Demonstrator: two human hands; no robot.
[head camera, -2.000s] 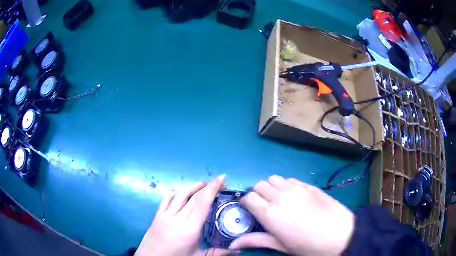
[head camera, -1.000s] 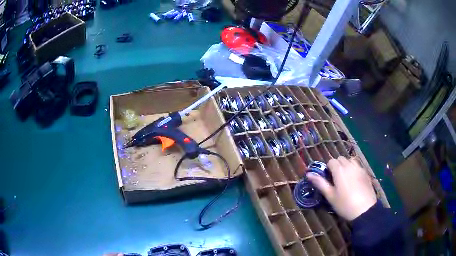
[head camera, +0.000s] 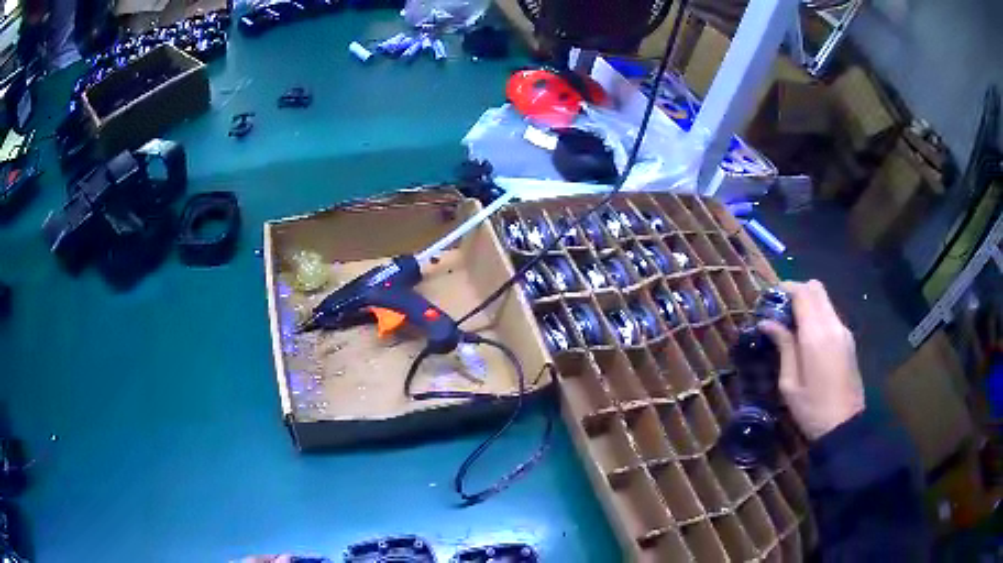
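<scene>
My right hand (head camera: 819, 357) is over the right side of the divided carton (head camera: 599, 423). Its thumb and fingers grip a round, dark-rimmed speaker driver (head camera: 773, 311). Another dark round driver (head camera: 751, 435) shows just below the hand; whether it is also held is unclear. More silvery drivers (head camera: 632, 322) stand in the carton's far cells. Only a sliver of my left hand (head camera: 264, 559) shows at the bottom edge; its fingers are cut off. Beside it, black speaker frames (head camera: 387, 550) are partly cut off by the bottom edge.
The shallow glue gun tray (head camera: 412, 423) stands left of the carton. The glue gun (head camera: 401, 302) lies in it, its black cord (head camera: 511, 440) looping over the near wall. Black housings (head camera: 110, 209) are piled at the left. Plastic bags and a red object (head camera: 547, 97) lie beyond the carton.
My right hand has moved right and up across the carton, and the drivers at it have moved with it. Earlier, both hands were on a speaker at the bench's near side.
</scene>
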